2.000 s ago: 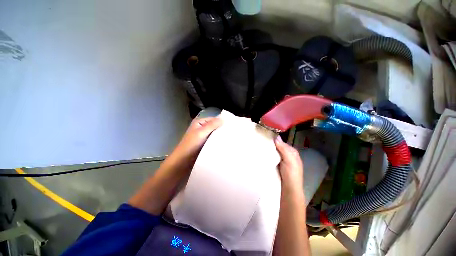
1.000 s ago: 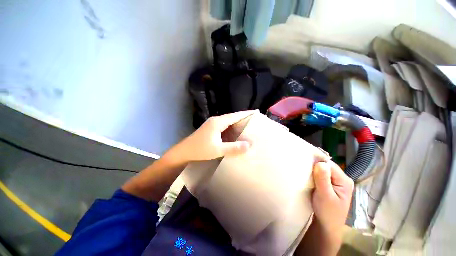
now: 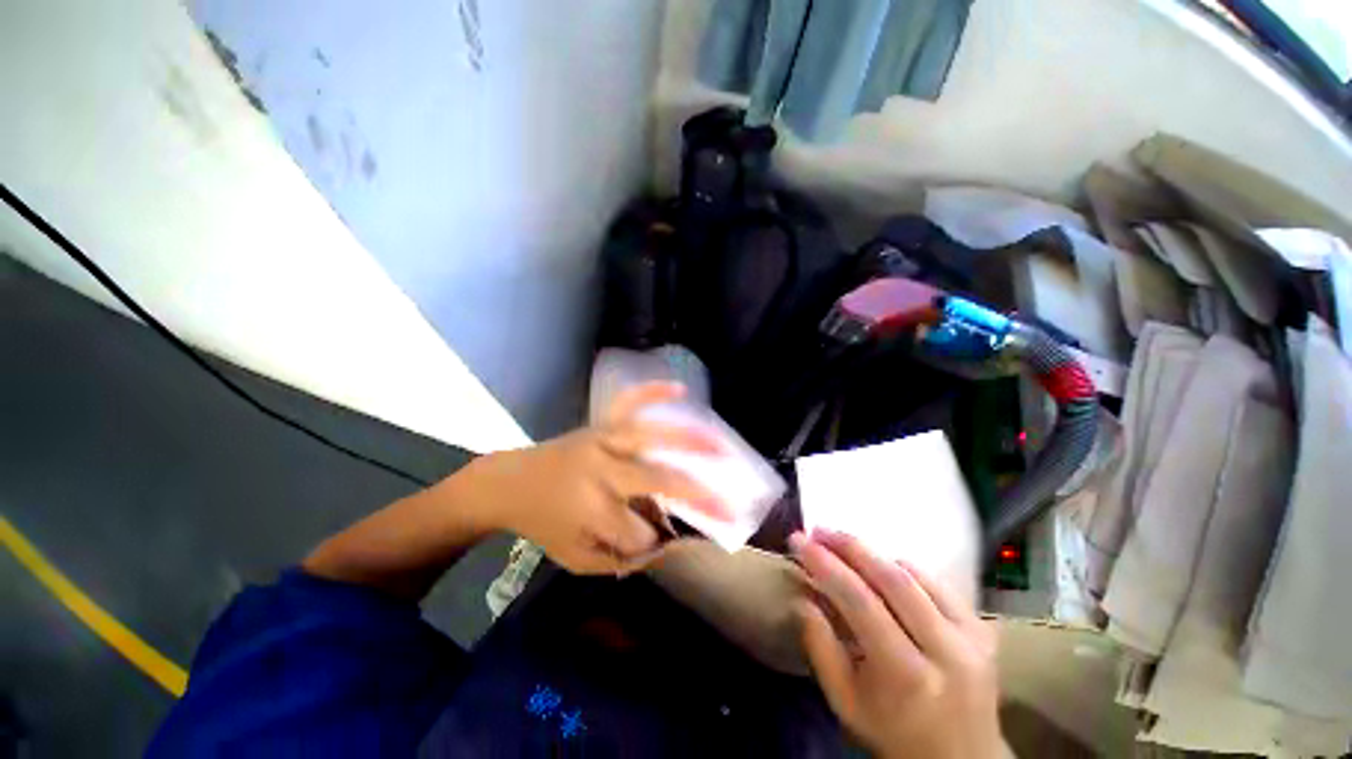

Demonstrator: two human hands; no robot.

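A sewn cover (image 3: 890, 497), beige to white, is held over the lap and partly blurred. My left hand (image 3: 593, 497) grips its left part, fingers over a pale flap that stands up. My right hand (image 3: 905, 638) grips its right part, fingers on a whiter panel. The middle of the cover sags between the hands. The red trimmer head (image 3: 885, 304) is beyond the cover, apart from it, with its blue wrapped neck (image 3: 971, 328) behind.
The grey hose (image 3: 1079, 445) curves down at the right. Stacked covers (image 3: 1186, 504) lie at the far right. Black bags (image 3: 741, 267) stand behind the trimmer, below a curtain (image 3: 853, 67). A white panel (image 3: 489, 193) stands at the left; a black cable (image 3: 223, 371) runs beside it.
The cover has gone from spread out to folded open, its panels now separated between the hands. It is farther from the trimmer head. The view has shifted, showing more of the stack and curtain.
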